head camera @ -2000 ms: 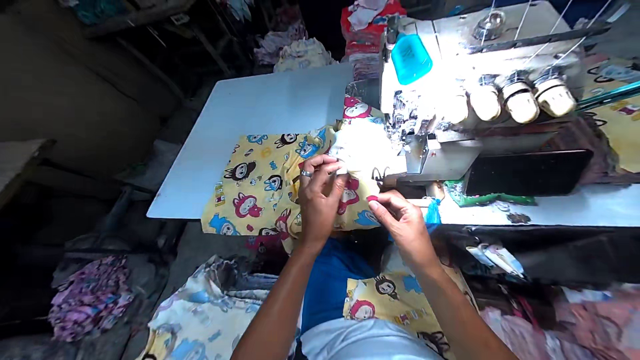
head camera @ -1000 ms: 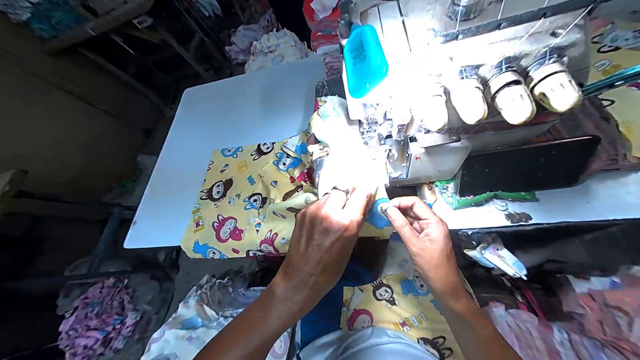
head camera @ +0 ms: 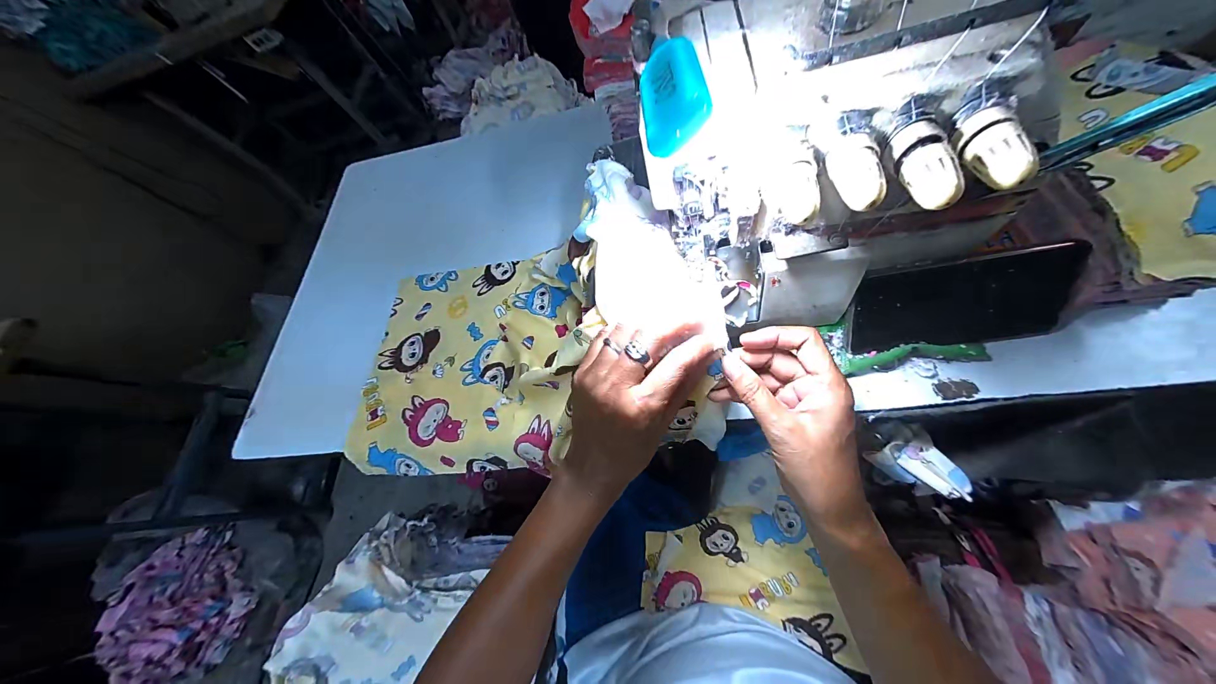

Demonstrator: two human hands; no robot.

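Yellow cartoon-print fabric (head camera: 484, 370) lies over the table's front edge and runs up to an industrial sewing machine (head camera: 788, 256), probably an overlock. My left hand (head camera: 632, 385), with rings on it, presses on the brightly lit fabric just before the needle area, fingers bent over it. Beside it on the right, my right hand (head camera: 793, 385) pinches the fabric's edge between thumb and fingertips, its other fingers curled. Glare hides detail of the cloth near the presser foot. Another yellow printed piece (head camera: 750, 541) lies on my lap.
A black phone (head camera: 969, 294) lies right of the machine, behind a green strip (head camera: 917, 356). A turquoise plastic tray (head camera: 674, 95) rests on the machine near its thread tensioners. The white tabletop (head camera: 427, 209) extends left. Fabric heaps (head camera: 176, 603) lie below at both sides.
My left hand has come down flatter on the fabric beside the machine. The red bit at my right fingertips two seconds ago no longer shows. The view has moved closer to the machine.
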